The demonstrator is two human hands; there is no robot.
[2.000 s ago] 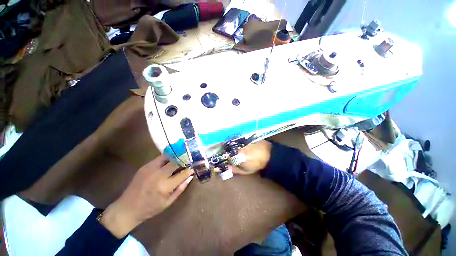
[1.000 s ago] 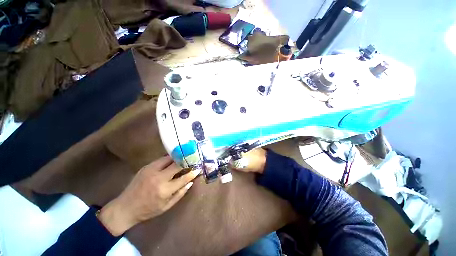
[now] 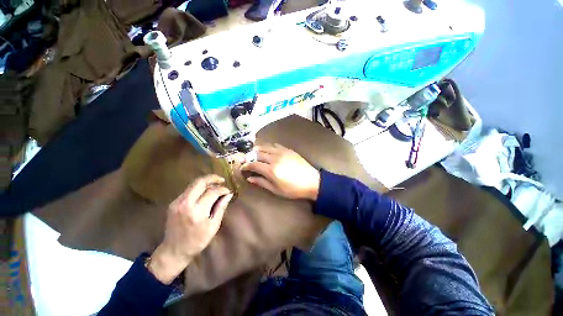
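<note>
The brown panel (image 3: 247,228) lies across the table under the machine's needle end and hangs over the lap. A seam edge (image 3: 229,179) runs on it from the needle area toward the wearer. My left hand (image 3: 196,213) pinches the cloth at this edge, left of and below the needle area. My right hand (image 3: 281,171) rests on the panel just right of the needle, fingers bent at the cloth. The white and blue sewing machine (image 3: 296,74) stands above the hands; its needle is hard to make out. A black panel (image 3: 80,145) lies along the brown one at left.
Scissors with black loop handles (image 3: 330,120) lie behind the right hand. A slim red and dark tool (image 3: 417,143) lies at the table's right. White cloth scraps (image 3: 503,166) and more brown cloth (image 3: 487,234) are at right. Brown cloth is heaped (image 3: 80,49) at far left.
The view has shifted, so the machine sits higher and the lettering shows. My left hand has moved down from the needle end and pinches the seam edge; my right hand has come out from behind the head.
</note>
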